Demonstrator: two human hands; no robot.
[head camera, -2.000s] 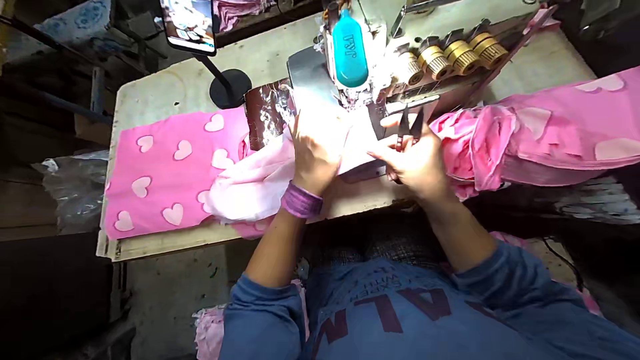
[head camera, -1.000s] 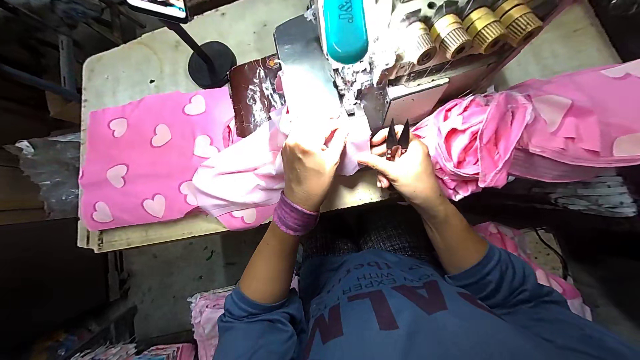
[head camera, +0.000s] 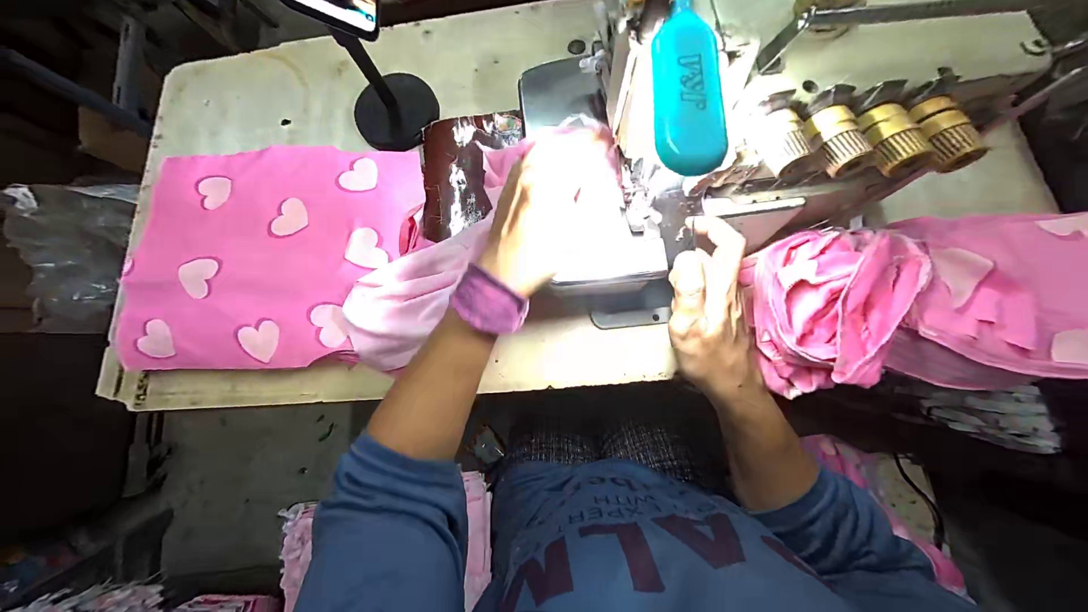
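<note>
My left hand (head camera: 531, 229), with a purple wristband (head camera: 489, 299), lies over pale pink fabric (head camera: 416, 297) at the left of the sewing machine's work plate (head camera: 629, 259). Glare and blur hide its fingers and whether they grip the cloth. Beside the plate's right side is my right hand (head camera: 710, 297), fingers curled; the scissors do not show clearly now, so what it holds cannot be told. Pink fabric with hearts (head camera: 246, 255) is spread flat at the left. Bunched pink fabric (head camera: 837, 306) lies just right of my right hand.
A turquoise machine part (head camera: 688, 93) and brass tension knobs (head camera: 901, 140) rise at the back. A phone (head camera: 344, 13) stands on a black round base (head camera: 396, 110). The pale table (head camera: 255, 393) has its front edge near me. More pink cloth (head camera: 476, 527) is below.
My left hand has moved up and away from the table's front edge. The snips seen at my right hand earlier no longer show clearly. The view has shifted somewhat.
</note>
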